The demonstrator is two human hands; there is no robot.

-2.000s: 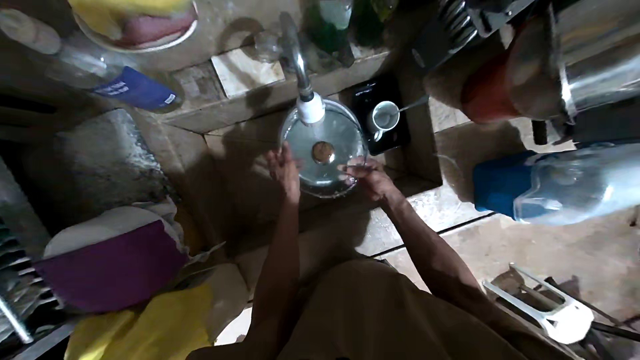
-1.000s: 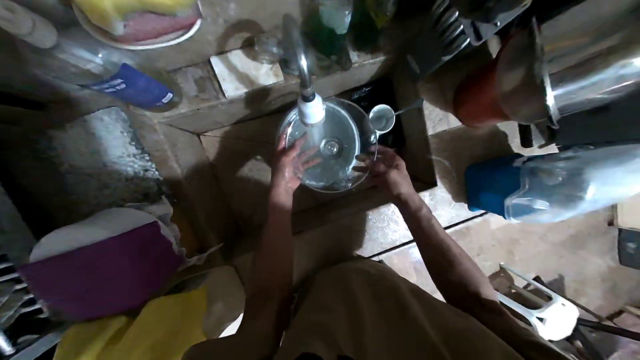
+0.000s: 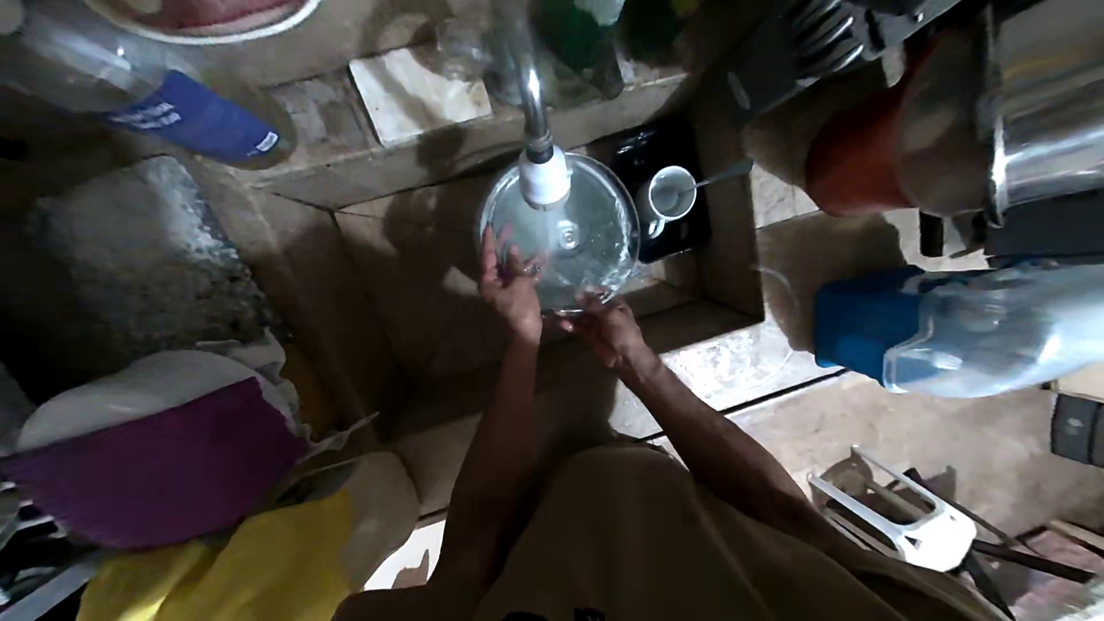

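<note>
A round glass pot lid (image 3: pixel 595 233) is held over a tiled sink (image 3: pixel 362 302), below a faucet (image 3: pixel 545 177) with a white nozzle. Water appears to run onto it. My left hand (image 3: pixel 516 289) lies at the lid's left side, fingers spread over the glass. At the lower edge, my right hand (image 3: pixel 611 328) grips the rim. A white mug (image 3: pixel 670 194) with a spoon (image 3: pixel 724 175) in it stands on a black object (image 3: pixel 634 155) right of the lid.
A bottle with a blue label (image 3: pixel 198 116) lies at upper left. A purple cloth (image 3: pixel 164 466) and yellow cloth (image 3: pixel 233 569) are at lower left. On the right are a metal pot (image 3: pixel 1044 121), a blue and clear container (image 3: pixel 871 323) and a white plastic stool (image 3: pixel 936 535).
The knob seen on the lid two seconds ago no longer shows on the upper face. My right hand has moved from the lid's right side to its lower edge.
</note>
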